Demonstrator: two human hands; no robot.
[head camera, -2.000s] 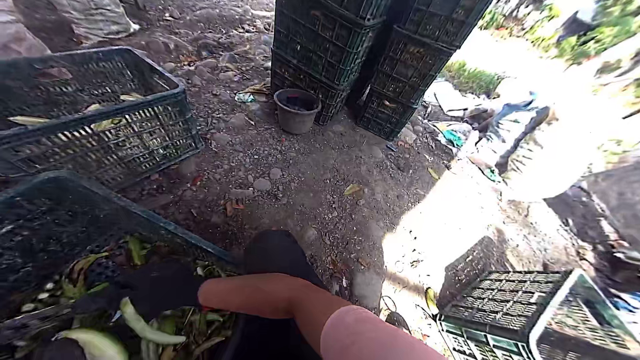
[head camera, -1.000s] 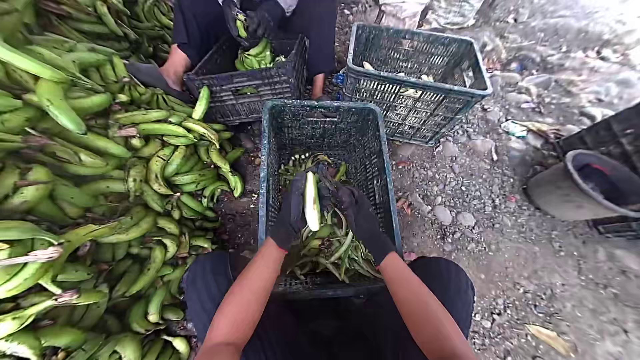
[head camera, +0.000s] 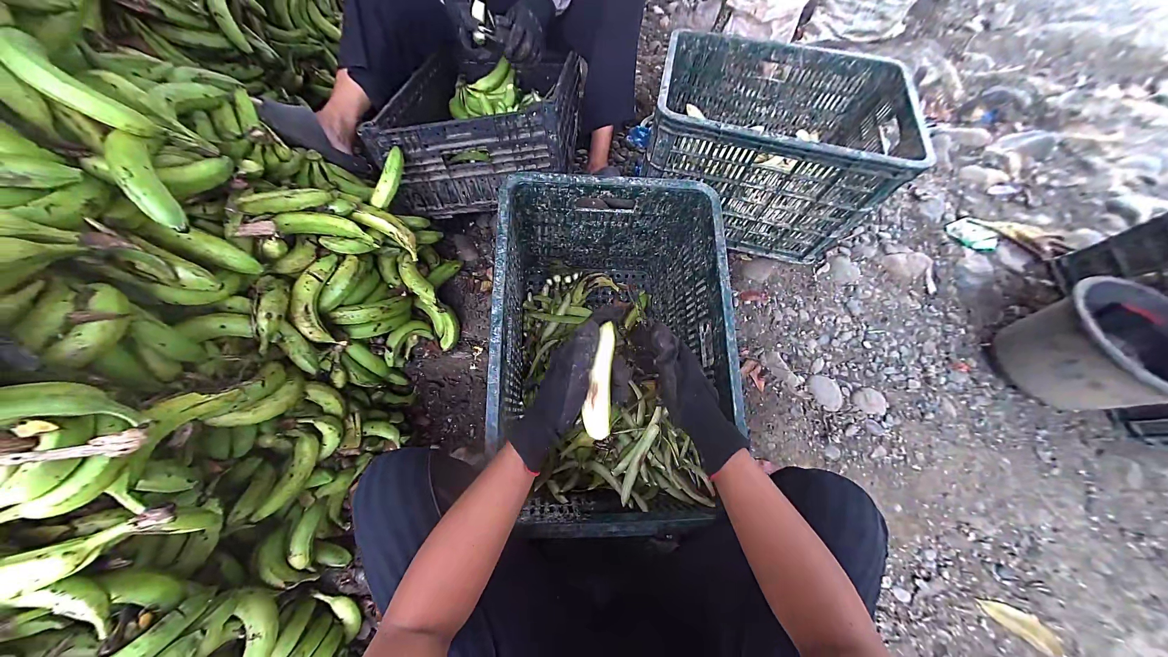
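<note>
My left hand (head camera: 564, 383), in a dark glove, grips a peeled pale plantain (head camera: 599, 383) that has a brown patch on its side. Close on its right is my right hand (head camera: 680, 379), also in a dark glove, with curled fingers; whether it holds a tool cannot be told. Both hands are over a dark green plastic crate (head camera: 500, 301) between my knees. Green plantain peels (head camera: 639, 456) lie inside that crate, below my hands.
A large heap of green plantains (head camera: 347, 292) fills the left side. Ahead, a co-worker's gloved hands (head camera: 520, 32) are above a black crate (head camera: 465, 164) with green plantains. A green crate (head camera: 794, 192) holding pale pieces stands front right. A bucket (head camera: 1040, 365) is at far right on gravel.
The view has swung left since two seconds ago, when one gloved hand was in a crate of peels. Since one second ago, both hands remain over the crate with the peeled plantain.
</note>
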